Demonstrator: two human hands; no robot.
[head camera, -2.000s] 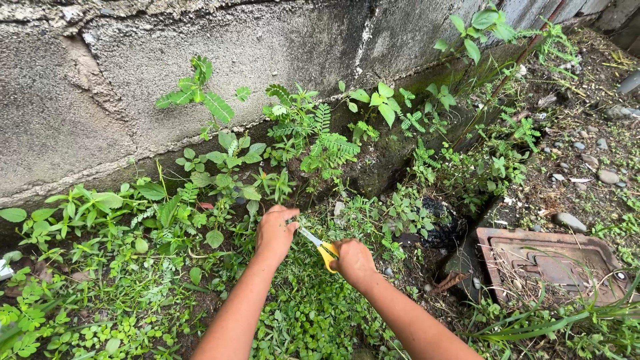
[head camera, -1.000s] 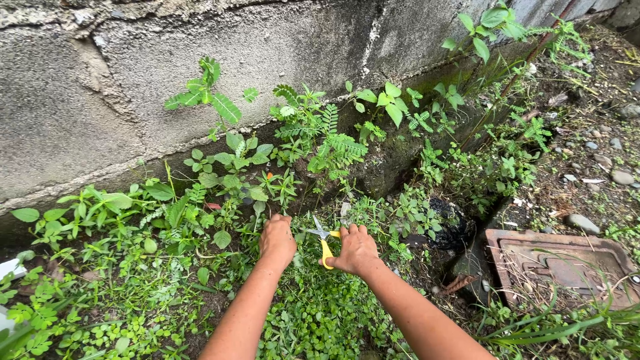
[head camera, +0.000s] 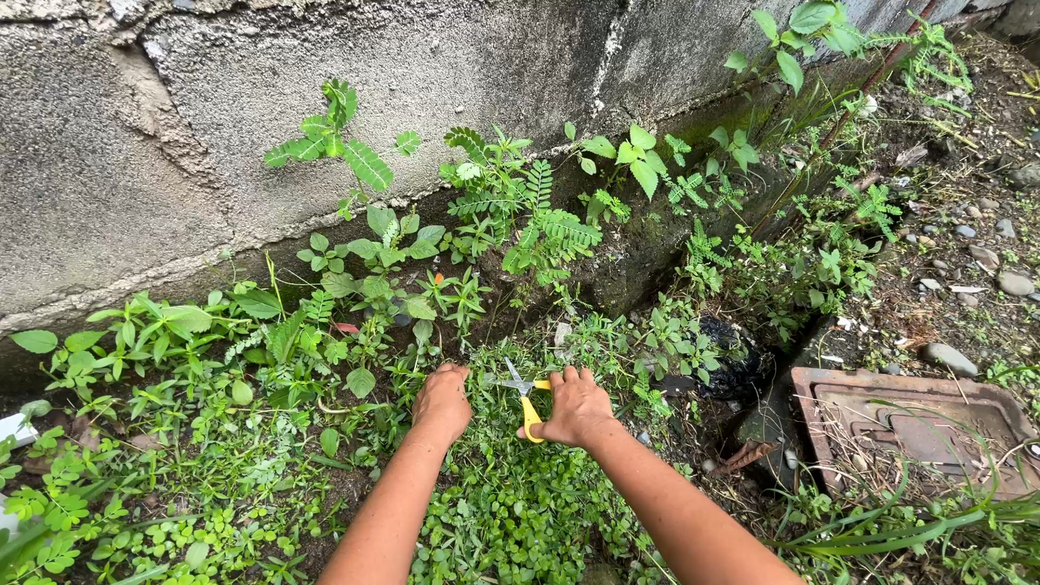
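My right hand (head camera: 575, 408) holds a pair of yellow-handled scissors (head camera: 528, 414) by the handles, their blades parted and pointing up and to the left. Left of the blades, my left hand (head camera: 443, 400) is low among the weeds (head camera: 487, 366), fingers curled down; whether it grips stems cannot be told. Short green ground cover (head camera: 487, 504) spreads between my forearms. Just beyond my hands grow broad-leaved weeds (head camera: 382, 252) and a feathery-leaved plant (head camera: 540, 227).
A concrete block wall (head camera: 390, 89) runs along the back. To the right are a rusty rectangular metal cover (head camera: 918, 431), black plastic (head camera: 727, 357) in a hollow, and stones (head camera: 949, 359) on bare soil. A white object (head camera: 18, 431) lies at the left edge.
The scissors, which had their blades together near my left hand two seconds ago, now have them parted. My right hand has drawn slightly away from my left.
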